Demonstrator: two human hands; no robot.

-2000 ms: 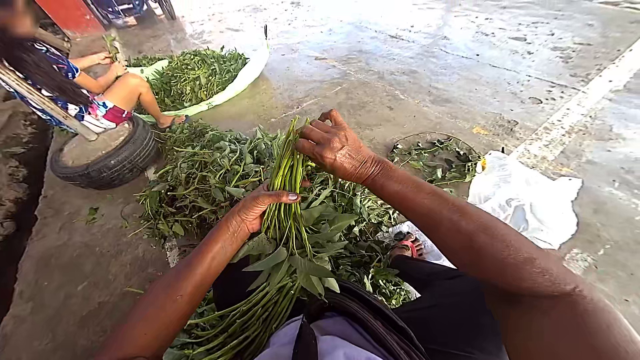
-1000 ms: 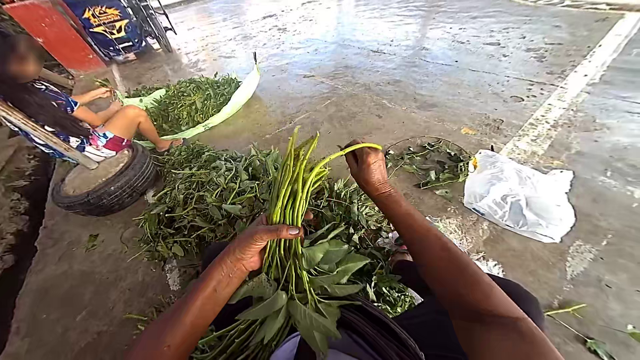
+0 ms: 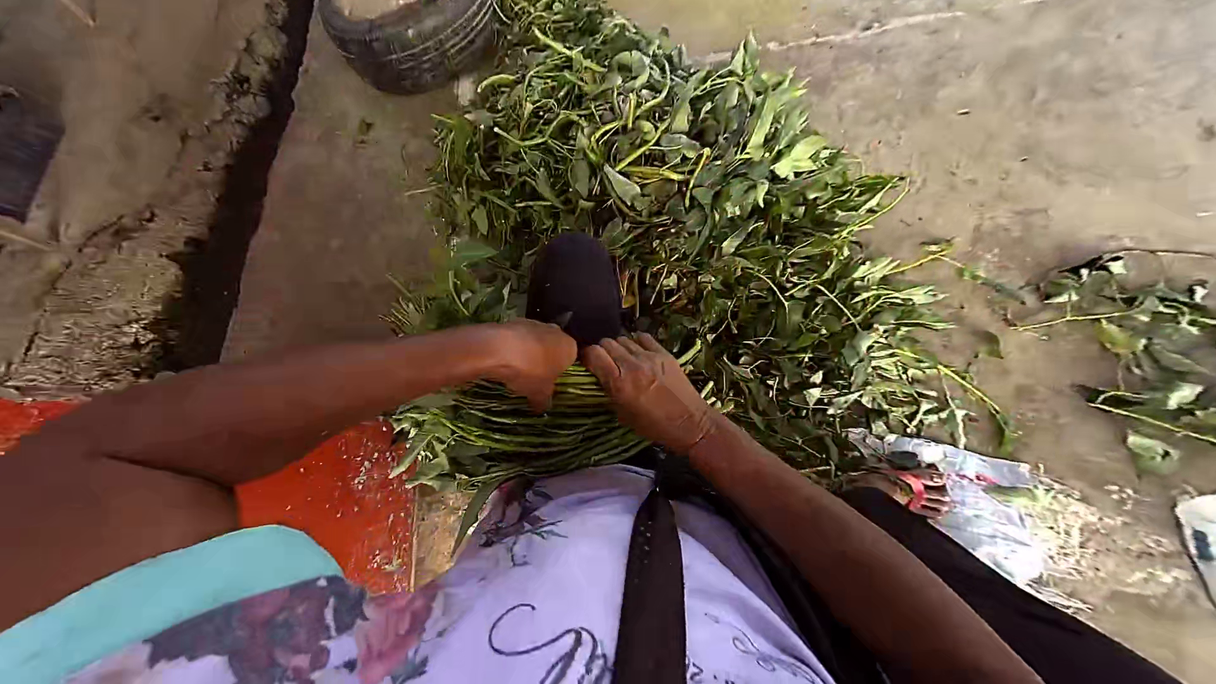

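Note:
A thick bundle of long green leafy stems point(image 3: 532, 427) lies sideways across my lap, its leaves toward the left. My left hand point(image 3: 541, 359) is closed at the upper edge of the bundle. Close beside it, my right hand point(image 3: 651, 385) rests with bent fingers on the bundle's right part. What the fingertips hold is partly hidden. Just beyond the hands, my dark-clothed knee point(image 3: 573, 285) stands up in front of a large heap of leafy green vines point(image 3: 722, 209) on the ground.
An old tire point(image 3: 413, 43) lies at the top left, near a dark gap point(image 3: 237, 199) in the concrete. A red surface point(image 3: 328, 503) is at my left. My sandaled foot point(image 3: 921, 489) is by plastic sheeting point(image 3: 988, 508). Loose vines point(image 3: 1140, 332) lie at the right.
The view has swung steeply down. The bundle, upright in my left hand before, lies sideways on my lap. My right hand, which was bending a stem at the top, is down beside the left.

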